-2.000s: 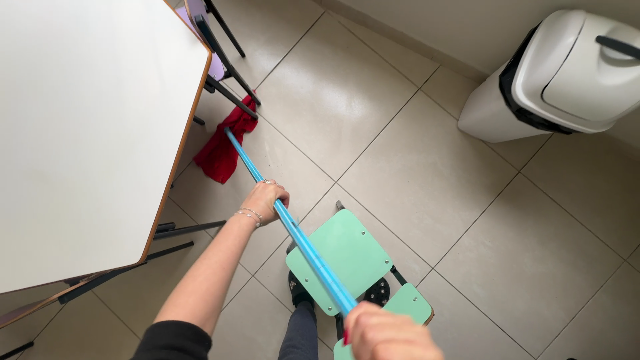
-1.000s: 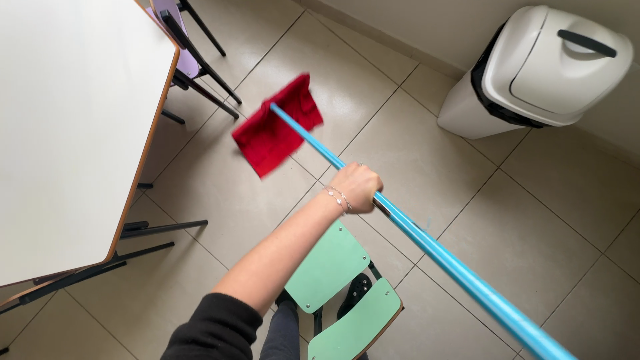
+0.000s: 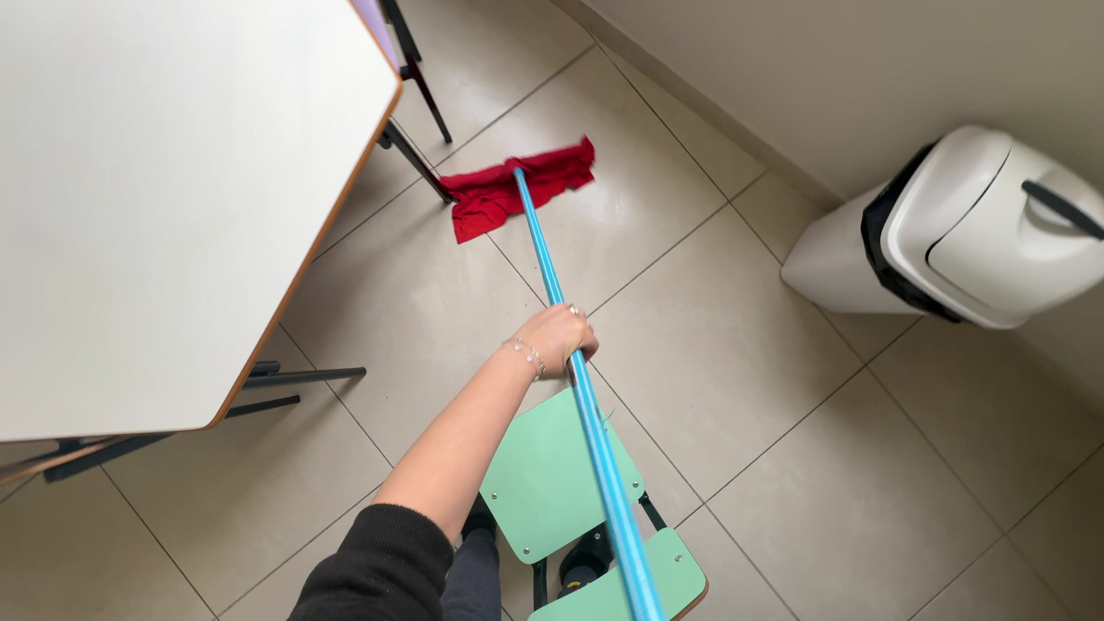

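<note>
My left hand (image 3: 562, 338), with a bracelet and rings, is closed around the middle of a long blue pole (image 3: 604, 466). At the pole's far end a red cloth (image 3: 517, 185) is draped over a floor-wiping head and lies on the beige tiles, its left side touching or very near a dark table or chair leg. The pole's near end runs out of the bottom of the head view. My right hand is out of view.
A small green chair (image 3: 552, 474) stands below the pole, by my feet. A white table (image 3: 190, 216) with a wooden edge fills the left, metal legs under it and a purple chair (image 3: 376, 26) behind. A white lidded bin (image 3: 966, 233) stands by the wall at right.
The red cloth has swept out from beside the chair legs at the table and turned, and now lies near a leg again. My right hand, on the pole's near end two seconds ago, has left the view.
</note>
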